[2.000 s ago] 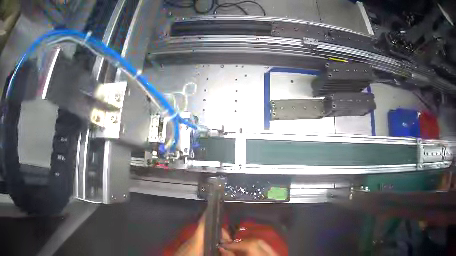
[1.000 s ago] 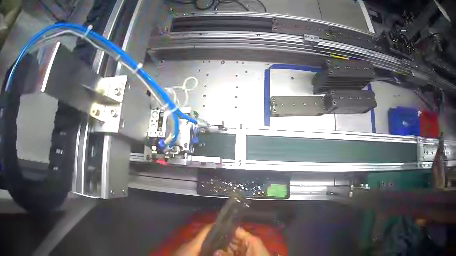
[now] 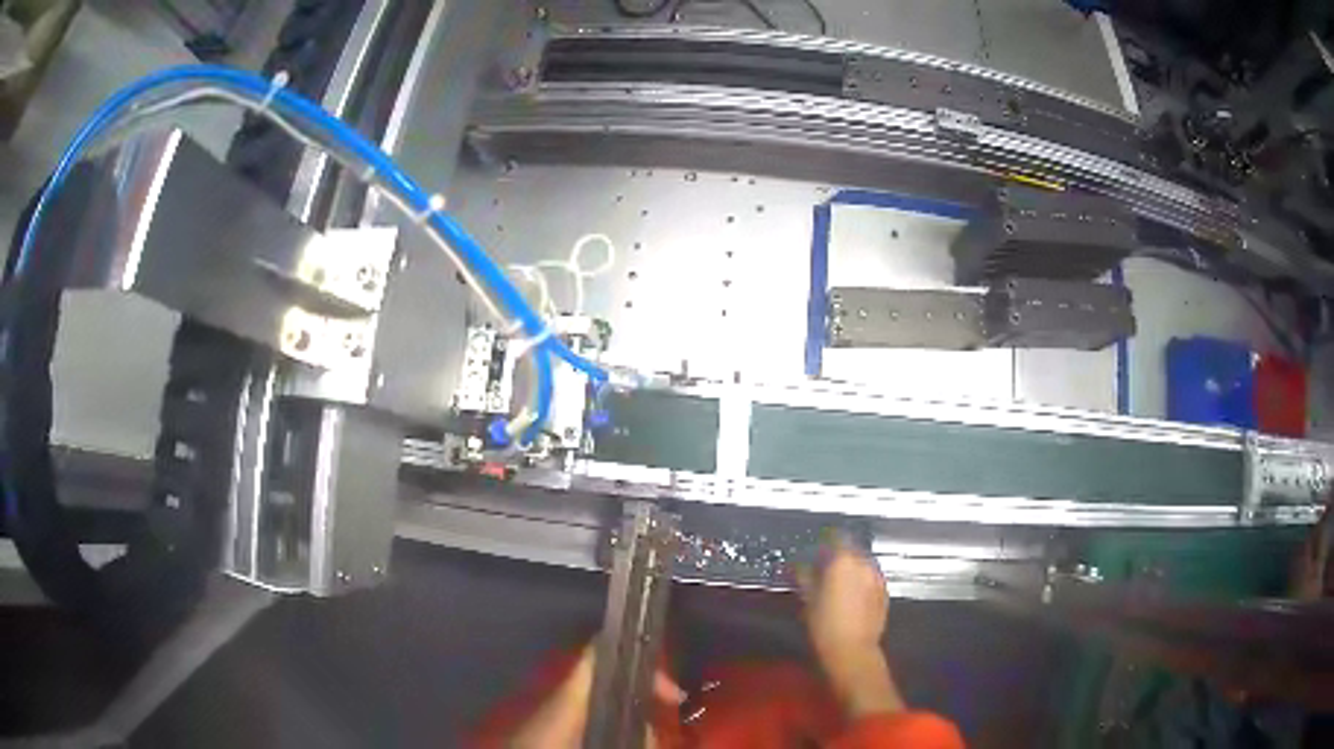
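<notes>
A dark grey-brown housing point(image 3: 632, 622) stands nearly upright in front of me, its top end against the left part of the black parts tray point(image 3: 710, 575). My left hand point(image 3: 574, 705) is shut on its lower part and is partly hidden by it and cut off by the bottom edge. My right hand point(image 3: 844, 597) is at the right end of the tray, its fingertips blurred; it covers the green block's place. I cannot tell whether it holds anything. Small shiny specks lie in the tray.
A green conveyor belt point(image 3: 980, 463) runs behind the tray. A gantry head with blue air hoses point(image 3: 483, 278) stands at left. Stacked housings point(image 3: 907, 318) lie inside a blue outline, with a blue bin point(image 3: 1208, 384) and a red bin point(image 3: 1279, 395) at right.
My right hand has left the housing and moved right to the tray's end. The housing has gone from tilted to nearly upright. The view has shifted slightly.
</notes>
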